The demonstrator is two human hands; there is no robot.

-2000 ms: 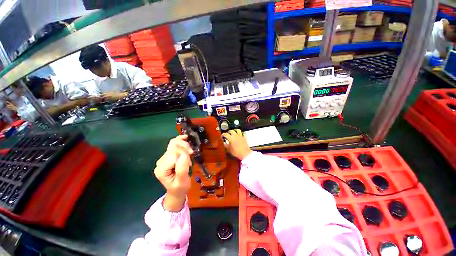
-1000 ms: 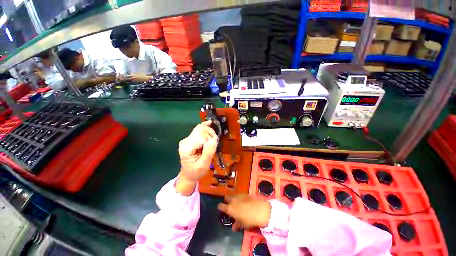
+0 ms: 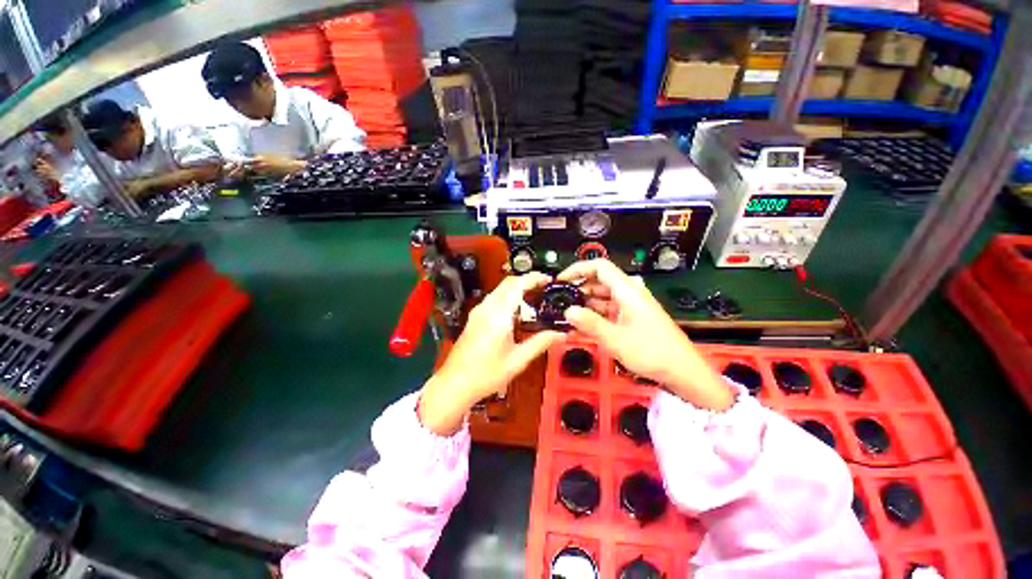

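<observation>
My left hand (image 3: pixel 493 342) and my right hand (image 3: pixel 625 326) together hold a round black watch case (image 3: pixel 559 303) by its rim, above the right edge of the press base. The toggle clamp press (image 3: pixel 448 283) stands on an orange-brown base (image 3: pixel 523 398), partly hidden by my left hand. Its red press handle (image 3: pixel 414 318) points down to the left, with no hand on it. The red-orange blister tray (image 3: pixel 543 498) lies to the right, with round black parts in its pockets. My right forearm hides part of it.
Behind stand the dispenser controller (image 3: pixel 600 232) and the white power supply (image 3: pixel 774 210). Small black parts (image 3: pixel 721 303) lie before them. Black trays on red ones (image 3: pixel 170 373) stand at left. More red trays (image 3: pixel 1003 296) are at right. A metal post (image 3: pixel 951 181) rises at right. Two people (image 3: pixel 275 113) sit behind.
My left hand has left the press handle, which now shows swung down to the left. My right hand has risen from the mat beside the tray. Both hands now hold the watch case.
</observation>
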